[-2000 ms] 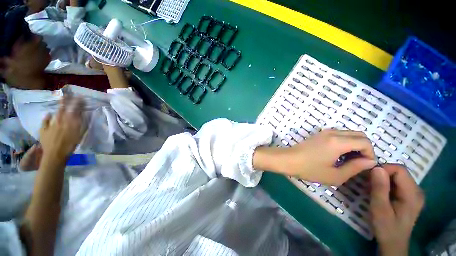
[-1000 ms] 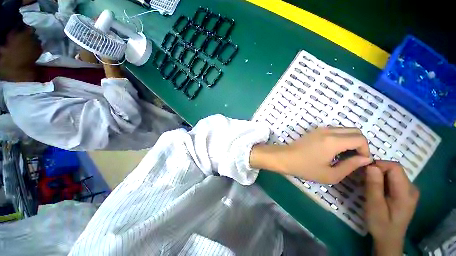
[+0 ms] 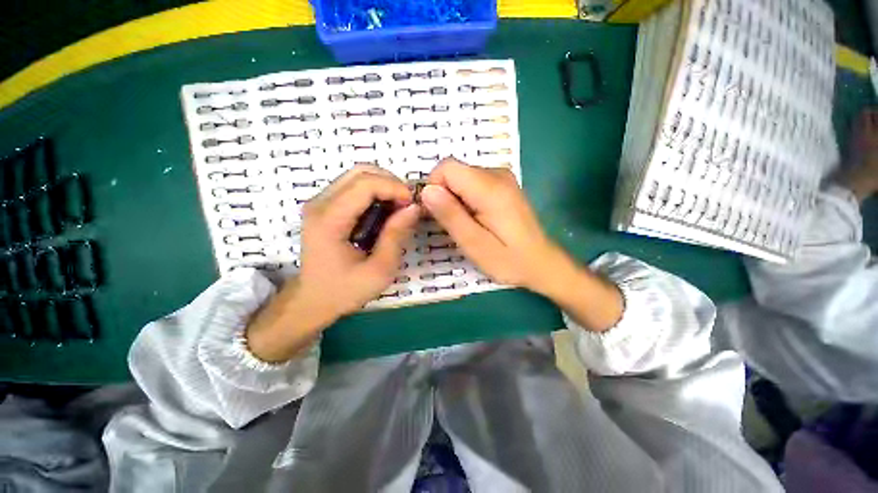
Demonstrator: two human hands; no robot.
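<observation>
My left hand holds a black watch case frame in its curled fingers and palm, over the carrier board. My right hand meets it fingertip to fingertip. A tiny dark piece shows between the pinched fingertips; whether it is the frame's end or a separate small part, I cannot tell. The white carrier board lies under both hands, with rows of thin dumbbell-like strips; the upper right strips are tan. My hands hide part of its middle.
Black frames lie grouped at left. A single black frame lies right of the board. A thick stack of carrier boards is at right, near another person's sleeve. A blue bin sits beyond the board, by yellow edge tape.
The view has swung from the left side to straight over the board, bringing the board stack and single frame into view. My hands keep the same pinched pose, fingertips together.
</observation>
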